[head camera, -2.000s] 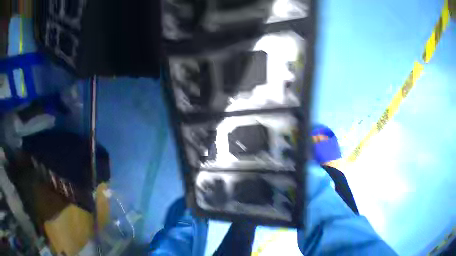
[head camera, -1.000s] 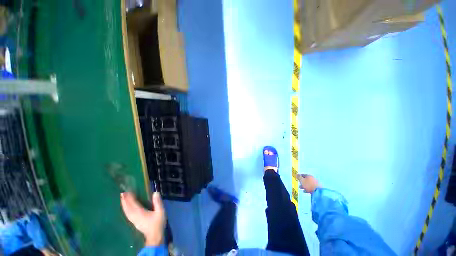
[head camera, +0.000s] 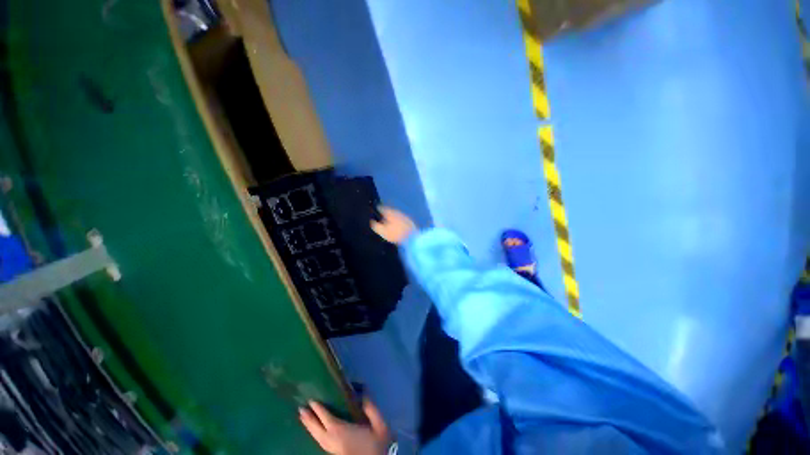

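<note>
A stack of black parts trays (head camera: pixel 318 253) stands low beside the green bench, its top tray showing a row of pale frame-shaped pockets. My right hand (head camera: pixel 393 224) is at the right side of the stack, its fingers at the dark side face; blur hides whether they grip it. My left hand (head camera: pixel 346 433) rests at the edge of the green bench near the bottom of the view, fingers apart, holding nothing.
The green bench top (head camera: pixel 151 178) fills the left, with a metal bar (head camera: pixel 58 277) across it. An open carton (head camera: pixel 284 98) stands beyond the trays. Another carton (head camera: pixel 591 13) is at the top. Yellow-black tape (head camera: pixel 552 178) crosses the blue floor. My shoe (head camera: pixel 517 251) shows.
The large black tray held up earlier is no longer in my hands. My right hand has moved left to the tray stack. My left hand has come down to the bench edge.
</note>
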